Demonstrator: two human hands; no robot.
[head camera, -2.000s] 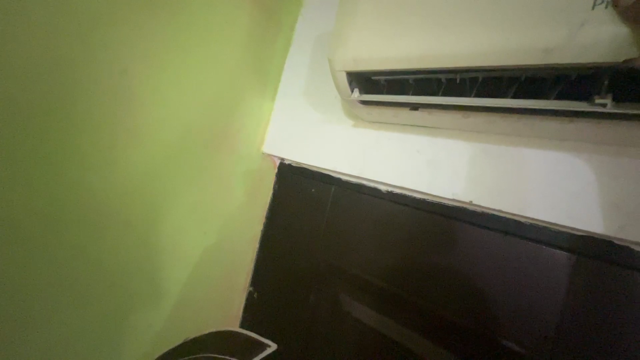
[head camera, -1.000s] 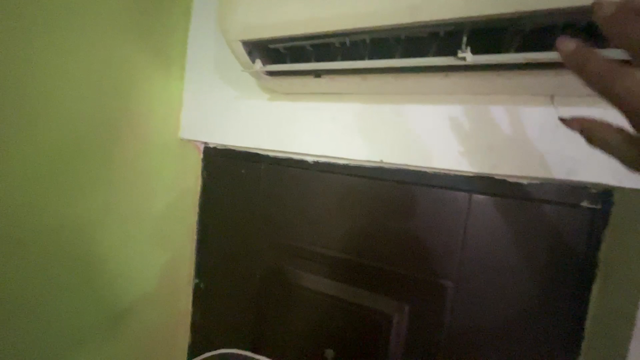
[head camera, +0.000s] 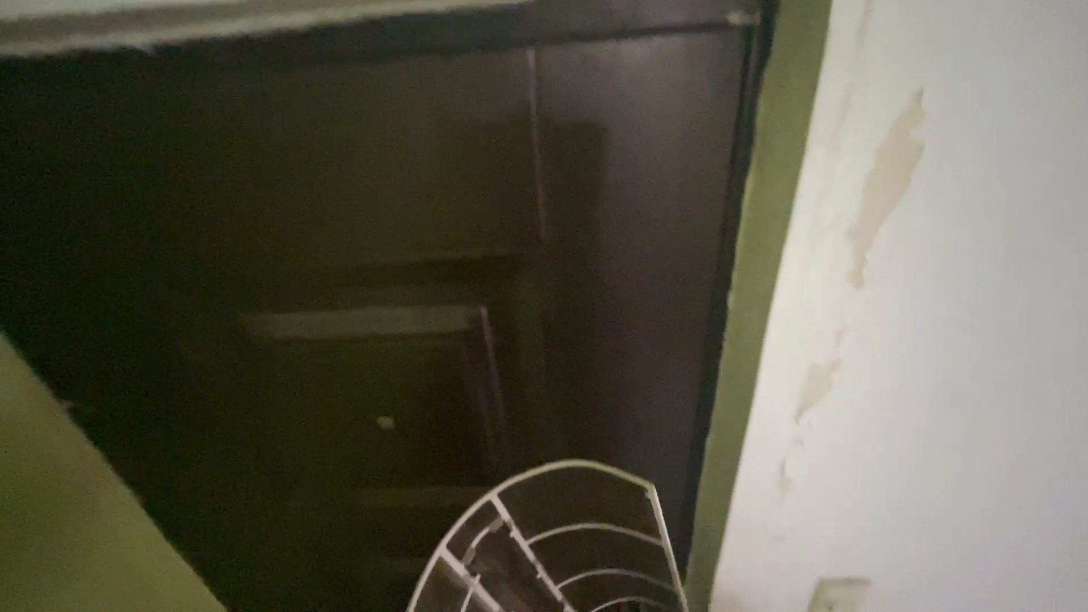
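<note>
Neither of my hands is in the head view. A dark panelled door (head camera: 408, 195) fills the middle, with a small round spot on its lower panel. In front of its lower part stands a pale wire frame (head camera: 586, 527) with curved bars, cut off by the bottom edge. What the frame belongs to cannot be told.
A green door surround (head camera: 765, 255) runs down the door's right side. Beyond it is a white wall (head camera: 977, 340) with peeled paint patches and a small pale plate (head camera: 840, 593) low down. A green wall (head camera: 76, 510) lies at the lower left.
The view has swung down and to the right. The wall-mounted air conditioner and the hand at its open louvre, seen a second ago, are out of view; more of the wire frame shows.
</note>
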